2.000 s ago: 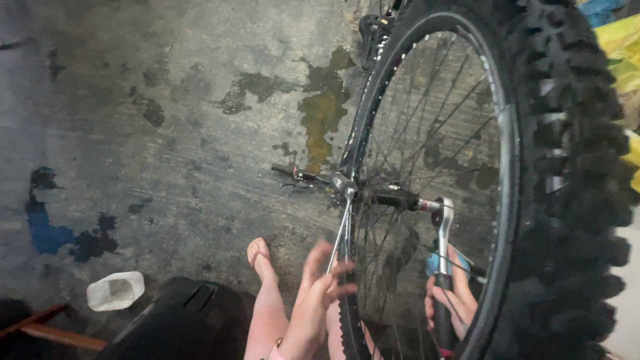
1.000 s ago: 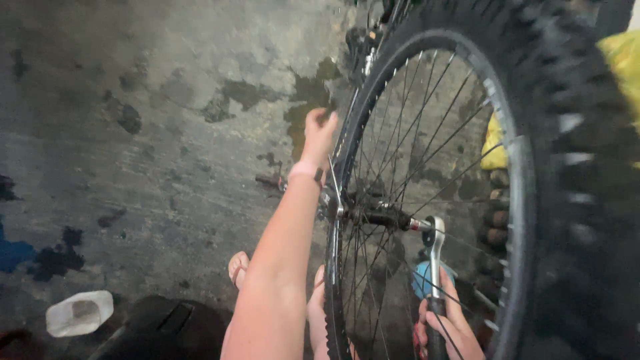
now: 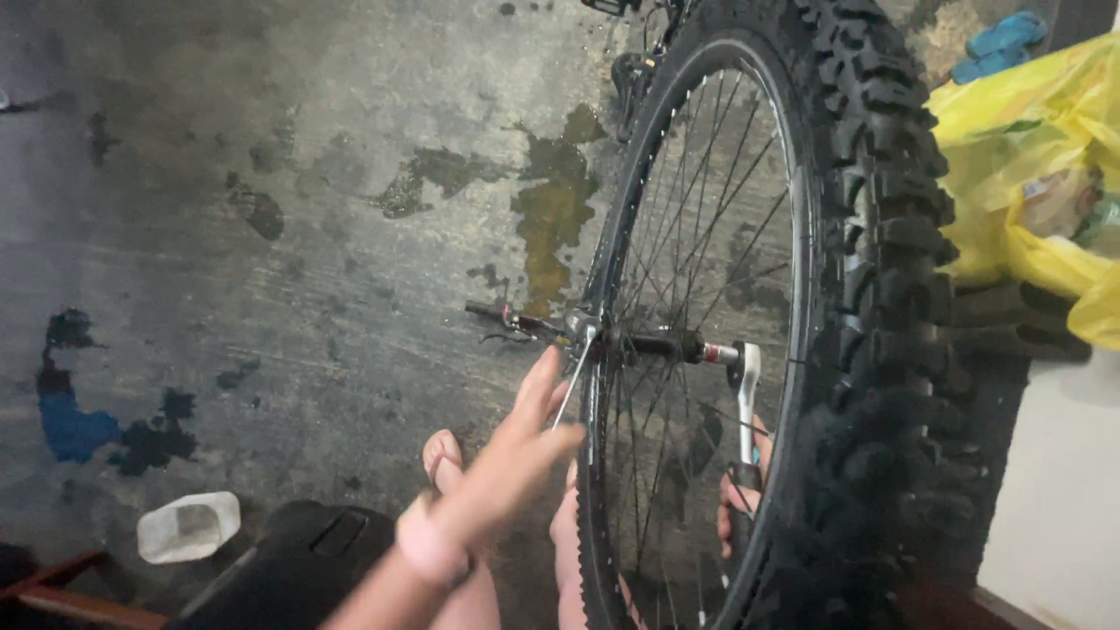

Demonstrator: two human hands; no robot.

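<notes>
A bicycle wheel with a knobby tyre [image 3: 875, 219] stands in front of me, its thin spokes meeting at the hub [image 3: 656, 344]. My right hand [image 3: 744, 499], partly behind the rim, grips the dark handle of a socket ratchet [image 3: 748, 385], whose head and socket sit at the hub's right end. On the left side, a slim metal wrench [image 3: 576, 378] runs down from the axle end. My left hand [image 3: 525, 437], blurred, is beside this wrench with fingers spread; whether it touches the wrench is unclear. A pale band is on the left wrist.
Wet patches [image 3: 551, 219] mark the concrete floor. A handlebar end [image 3: 486, 309] shows beyond the wheel. A cut white plastic container [image 3: 188, 528] lies at lower left, near a black case [image 3: 306, 560]. Yellow plastic bags [image 3: 1032, 149] are at the right, and my feet [image 3: 442, 451] are below.
My left hand has come back down from beyond the hub to beside the slim wrench. The right hand has stayed on the ratchet, below the hub's right end.
</notes>
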